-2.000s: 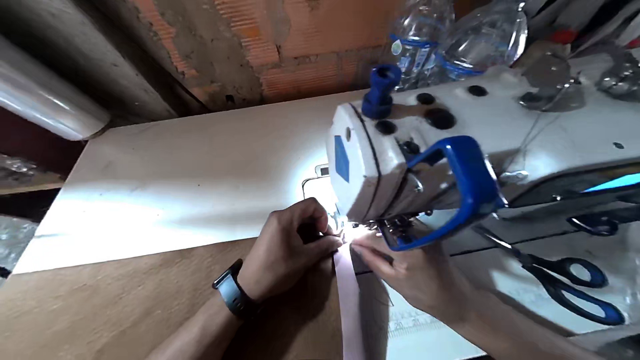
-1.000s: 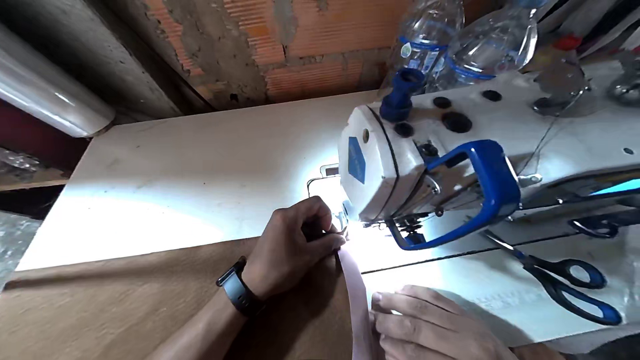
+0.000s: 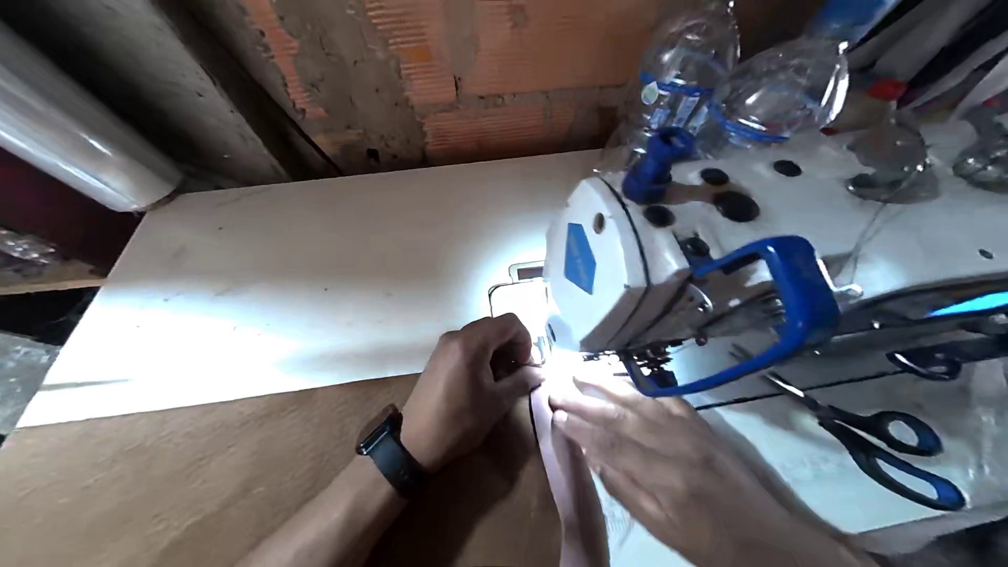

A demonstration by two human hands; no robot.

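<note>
A white sewing machine [image 3: 606, 268] with a blue finger guard [image 3: 795, 307] stands at the right, its lamp glaring over the needle area. Just left of the needle area, my left hand [image 3: 472, 386], with a dark watch on the wrist, pinches the edge of a pale pink fabric strip [image 3: 563, 472] between thumb and fingers. The strip runs down along the edge of a large brown fabric [image 3: 197, 472]. My right hand [image 3: 654, 449] lies with fingers extended on the strip's upper right side, close under the machine head. Glare hides the needle and presser foot.
Scissors with dark blue handles [image 3: 874, 441] lie on the white table [image 3: 315, 260] right of my right hand. Clear plastic bottles [image 3: 685, 71] stand behind the machine. A plastic-wrapped roll [image 3: 79, 118] is at the upper left, and a brick wall [image 3: 441, 79] rises behind the table.
My right hand was near the needle area, then lower on the strip one second ago, and is now up beside the needle area again. My left hand stays pinching at the same spot.
</note>
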